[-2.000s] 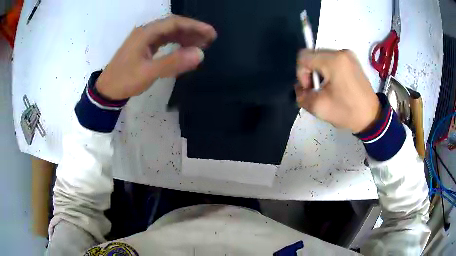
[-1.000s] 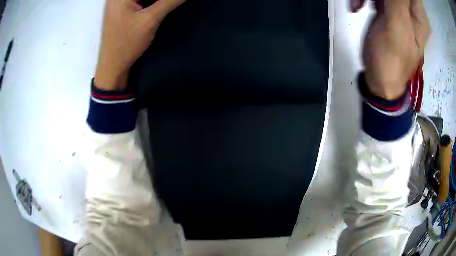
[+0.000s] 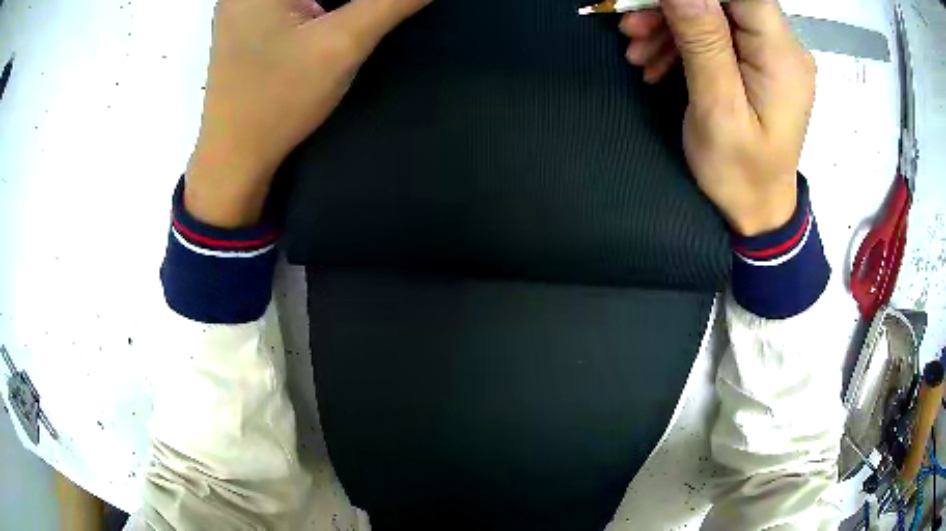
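Observation:
The stacked black cloth panels [image 3: 498, 415] lie lengthwise in front of me, with the top layers turned back [image 3: 488, 176] over the smoother lower part. My right hand [image 3: 742, 114] holds the white chalk pencil [image 3: 628, 5] over the upper right of the cloth. Its brown and white tip points left; whether it touches the cloth I cannot tell. My left hand [image 3: 280, 93] lies on the upper left edge of the cloth, its fingertips cut off or hidden at the top edge of the picture. A tiny pale mark shows on the lower part.
Red-handled shears [image 3: 882, 249] lie at the right on the white table [image 3: 114, 228]. A flat grey strip [image 3: 840, 37] is above them. The iron [image 3: 882, 363] is at the lower right with cords. A small metal piece [image 3: 25, 394] lies at the left edge.
The view has shifted over the cloth. The top layers now lie lower over the panel below. My right hand has moved from near the shears back over the cloth with the pencil.

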